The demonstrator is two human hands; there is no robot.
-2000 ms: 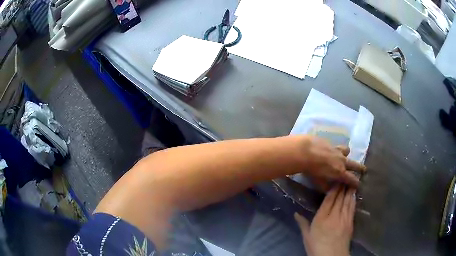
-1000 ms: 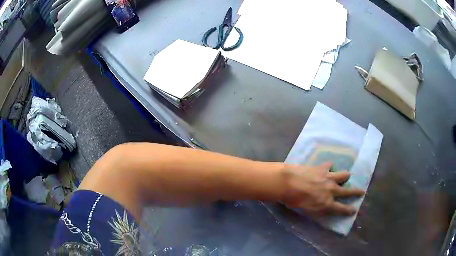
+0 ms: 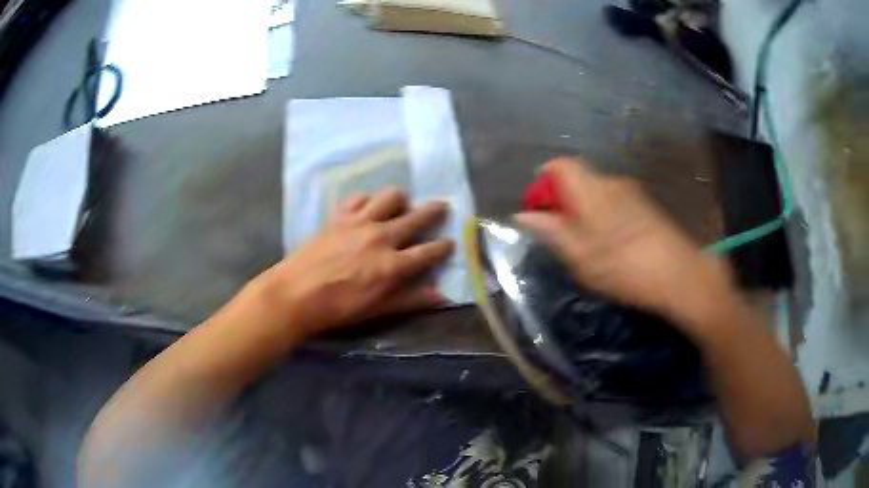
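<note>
A white sheet [image 3: 343, 124] lies on the grey table in front of me, its right edge turned over in a strip. A five-sided template with a beige rim [image 3: 370, 175] shows faintly at the sheet's middle. My left hand [image 3: 367, 257] lies flat on the sheet and the folded strip, fingers spread, gripping nothing. My right hand [image 3: 610, 229], blurred, grips the red handle of the steam iron [image 3: 524, 295]. The iron's yellowish rim is at the sheet's right edge; whether it touches the fold I cannot tell.
A stack of pressed pieces [image 3: 52, 195] stands at the left. Behind it are dark-looped scissors [image 3: 92, 91] and a pile of white sheets [image 3: 186, 57]. A khaki bundle [image 3: 434, 16] is at the far side. A dark pad [image 3: 748, 200] and green hose [image 3: 781, 176] are at the right.
The view has swung right, shifting the table's things leftward. My right hand, out of view one second ago, now holds the iron beside the sheet. My left hand remains on the sheet.
</note>
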